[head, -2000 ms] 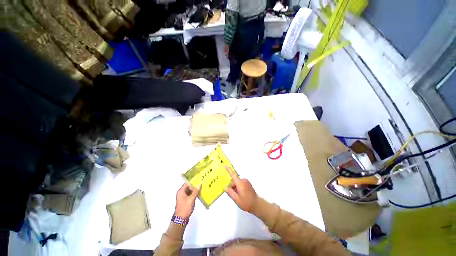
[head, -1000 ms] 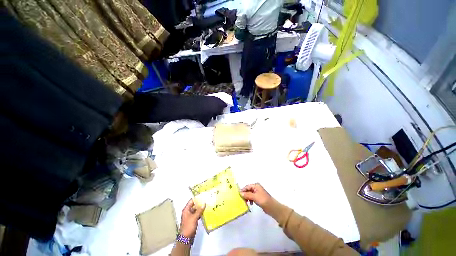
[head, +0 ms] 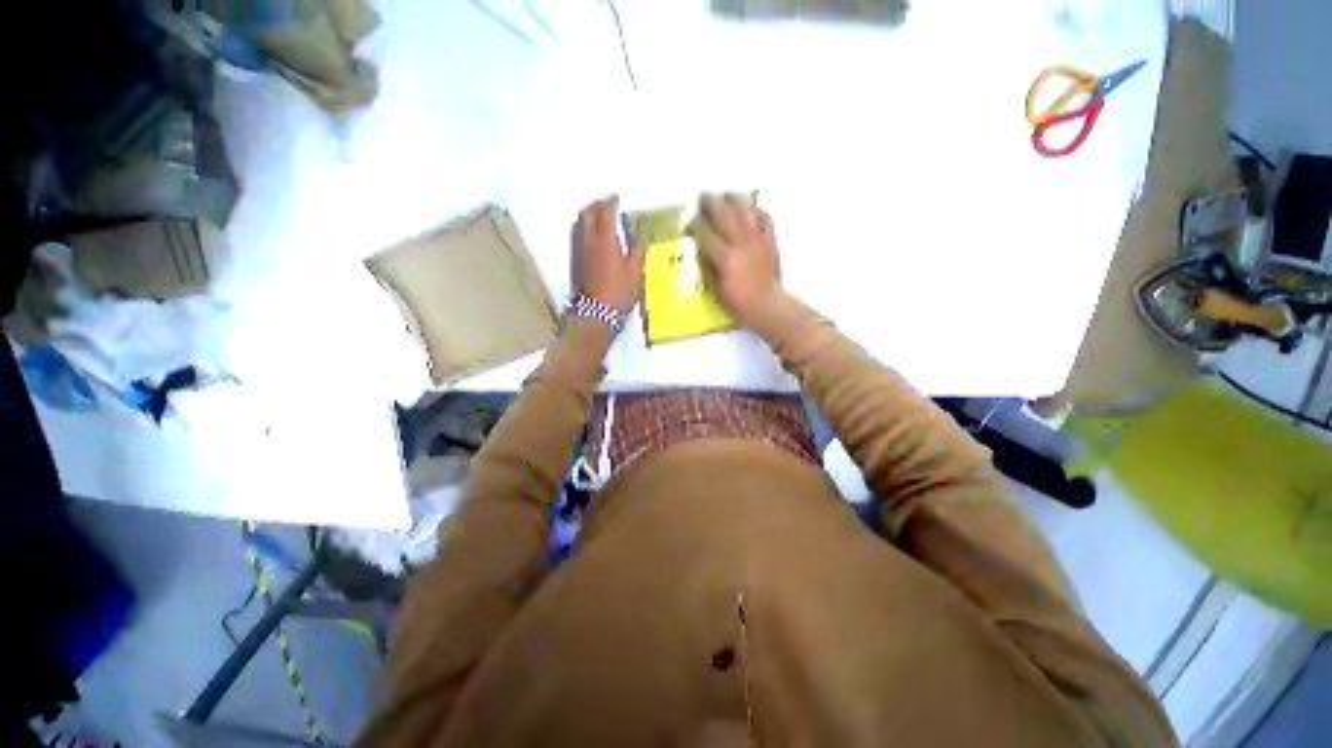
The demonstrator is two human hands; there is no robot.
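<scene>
A yellow card template point(head: 679, 300) lies on a beige fabric panel point(head: 656, 224) at the table's front edge. The panel shows above the card and as a thin rim around it. My left hand point(head: 605, 265) rests at the left edge of the card and panel, fingers pointing away from me. My right hand point(head: 741, 257) lies over their upper right part and hides it; its fingers are blurred. I cannot tell whether either hand grips the cloth or only presses on it.
A beige pile point(head: 471, 292) lies left of my hands on the white table point(head: 906, 219). Scissors point(head: 1071, 113) lie at the upper right. An iron point(head: 1212, 306) is parked on the brown pad point(head: 1147, 241) at the right. Yellow-green cloth point(head: 1242, 490) hangs at the lower right.
The view has tilted down towards my body. The card and panel, held up before, are now down at the table's front edge. My right hand has moved from the card's right edge onto its upper part.
</scene>
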